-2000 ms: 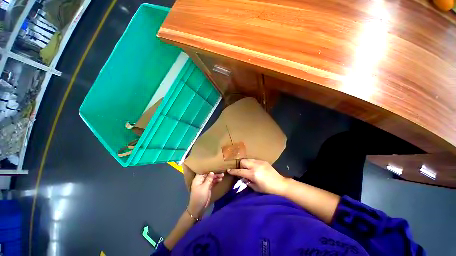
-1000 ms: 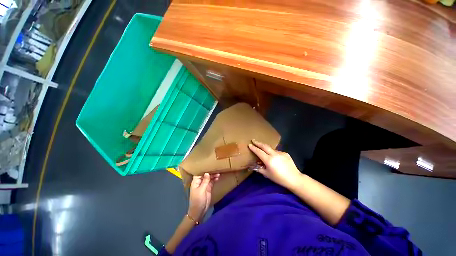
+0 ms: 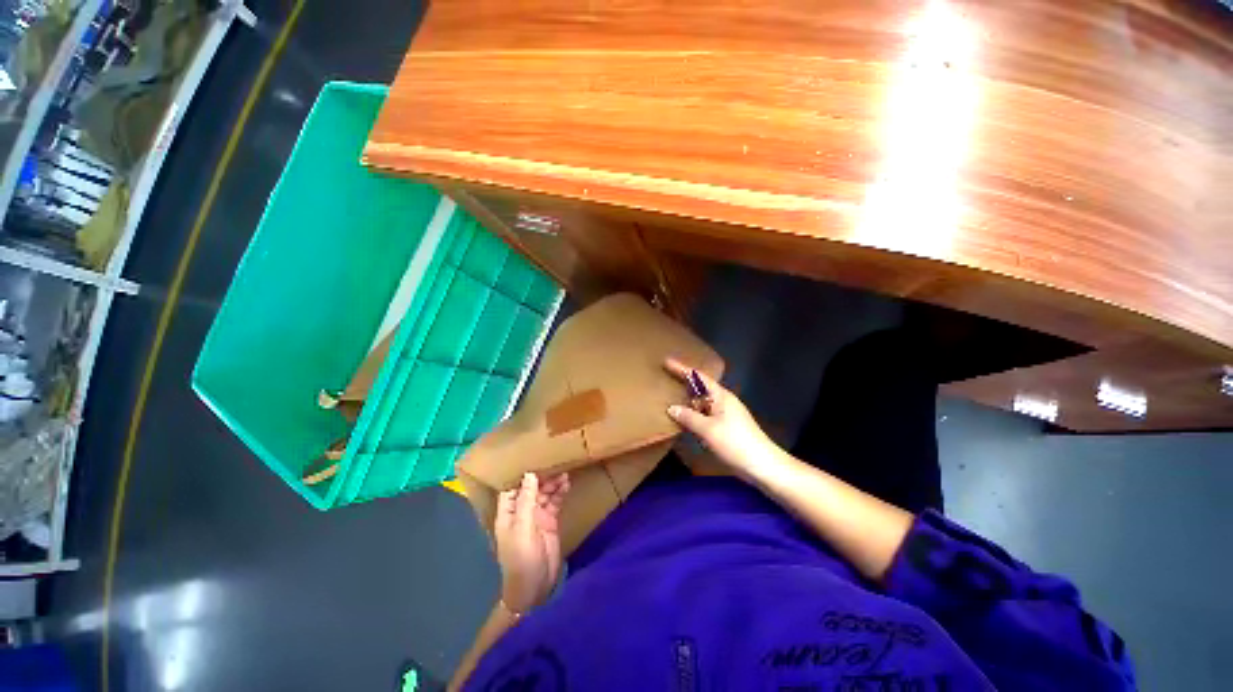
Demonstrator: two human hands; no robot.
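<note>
A tan-brown bag body point(image 3: 622, 354) lies on my lap, with a darker reddish-brown leather patch point(image 3: 576, 412) near its middle. A thin dark line runs from the patch towards me. My left hand point(image 3: 529, 544) pinches the bag body's near edge, left of the line. My right hand point(image 3: 723, 425) is at the bag body's right side. It holds a small dark tool point(image 3: 698, 384), perhaps thread snips, between its fingers; the rest of the tool is hidden.
A large green plastic crate point(image 3: 453, 362) stands left of the bag body, with some brown pieces point(image 3: 368, 368) inside. A glossy reddish wood desk point(image 3: 649, 108) spans the top and right. Shelving with materials is at the far left, beyond a yellow floor line.
My right hand has moved from the near edge by the patch to the bag body's right side. White tool tips showed in it earlier; a dark part shows now. My left hand keeps its edge grip.
</note>
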